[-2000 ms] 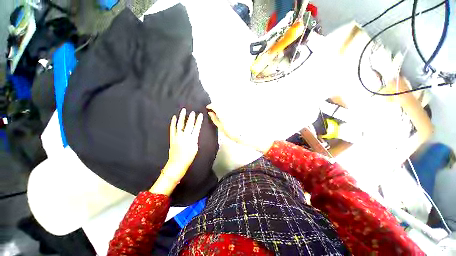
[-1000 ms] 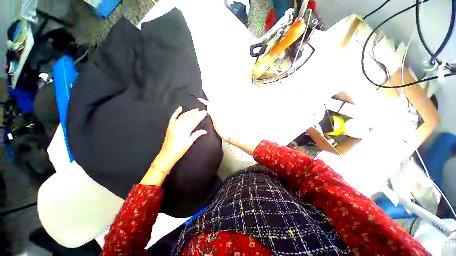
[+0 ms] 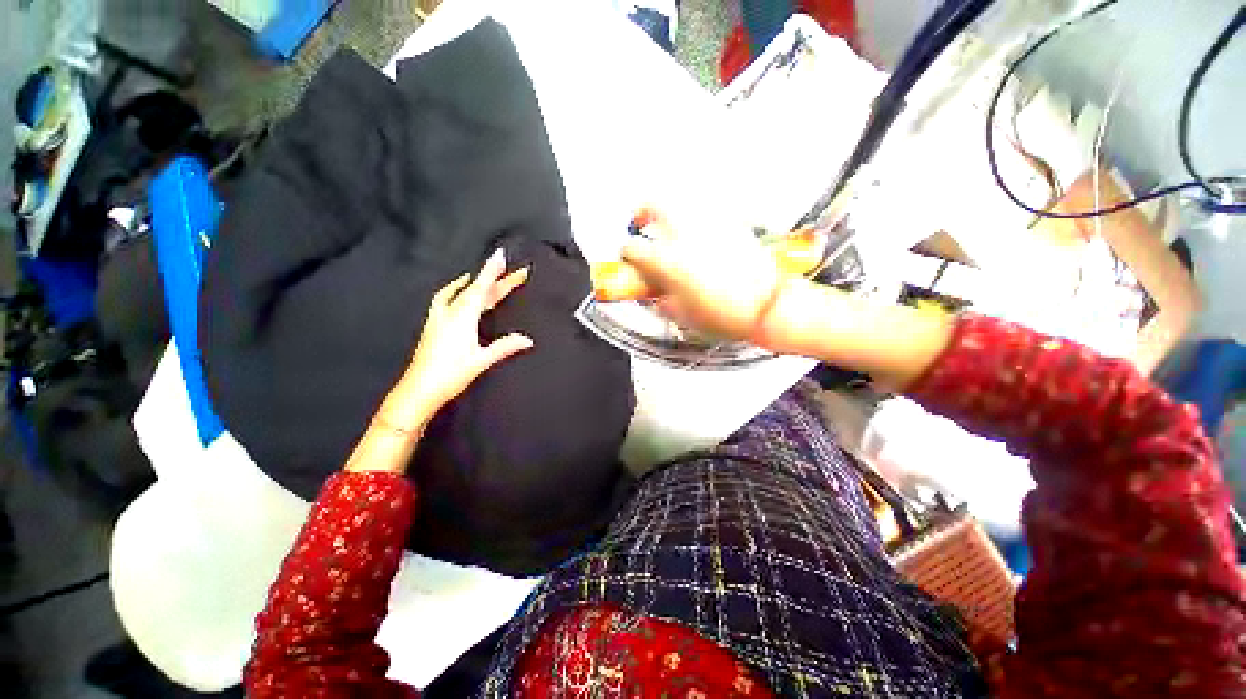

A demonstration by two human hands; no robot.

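Observation:
A black garment (image 3: 328, 314) lies spread over the white ironing board (image 3: 622, 137), with small folds in its upper half. My left hand (image 3: 458, 335) rests on it right of the middle, fingers apart, palm down, holding nothing. My right hand (image 3: 704, 280) is closed around the orange handle of the steam iron (image 3: 656, 335). The iron's pointed front is at the garment's right edge; whether it touches the cloth cannot be told. Most of the handle is hidden under my right hand.
The rounded off-white board end (image 3: 191, 580) is at lower left. A blue rail (image 3: 182, 294) runs along the garment's left side. Dark hoses (image 3: 902, 89) rise from the iron, and black cable loops (image 3: 998, 171) hang at right. A reddish-brown slatted box (image 3: 957, 574) is at lower right.
My right hand has left the garment's edge and taken hold of the iron, which has come from the upper right down to the garment. My left hand has shifted slightly left, with its fingers spread.

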